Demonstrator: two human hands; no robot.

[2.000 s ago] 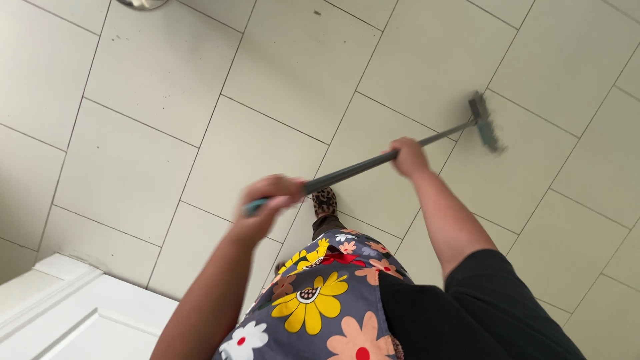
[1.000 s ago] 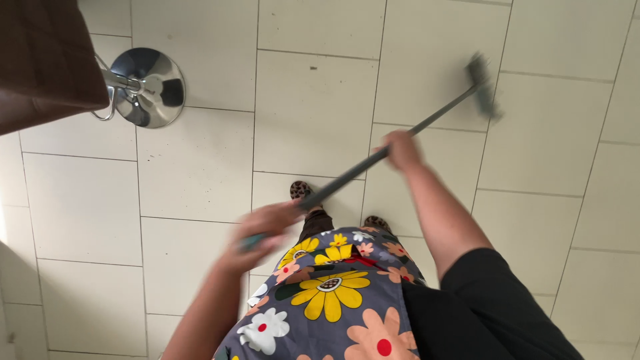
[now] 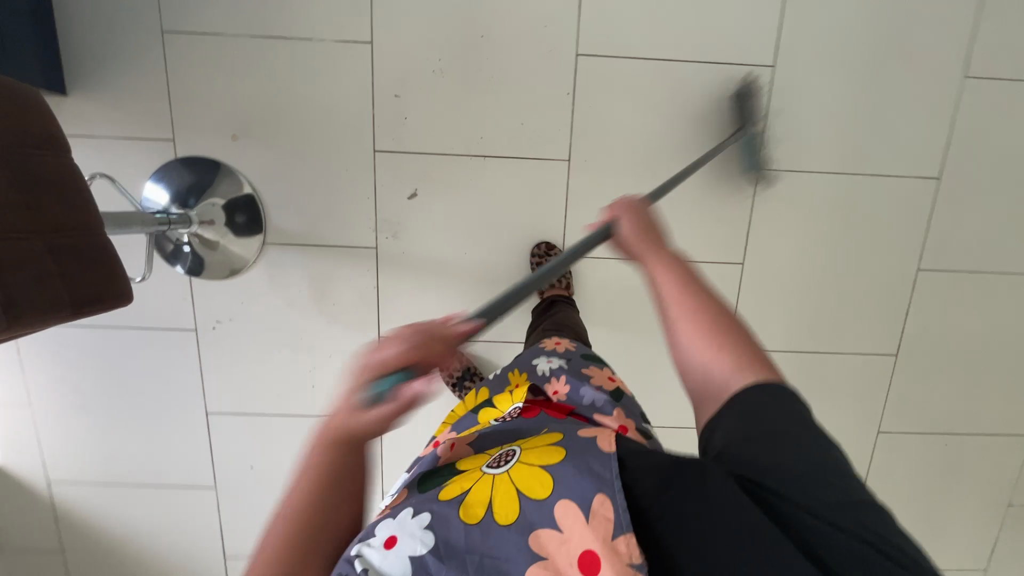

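My left hand [image 3: 404, 368] is closed around the upper end of a dark broom handle [image 3: 544, 272], with its teal tip showing beneath the palm. Farther down the same handle, my right hand [image 3: 636, 228] grips it. The handle slants up to the right across my body. At its far end the broom head [image 3: 750, 132], dark with a teal-grey part, is at the floor and blurred. A floral apron [image 3: 512, 472] covers my front, and leopard-print shoes [image 3: 547, 260] show below it.
Light floor tiles [image 3: 472, 200] spread all around, with small dark specks and bits of debris. At the left stands a stool with a round chrome base [image 3: 204, 218] and a brown padded seat [image 3: 56, 216]. A dark blue object [image 3: 30, 44] fills the top left corner.
The view has shifted over the floor; the white panelled piece at lower left two seconds ago is gone, and the stool shows more fully. Both hands stay on the handle.
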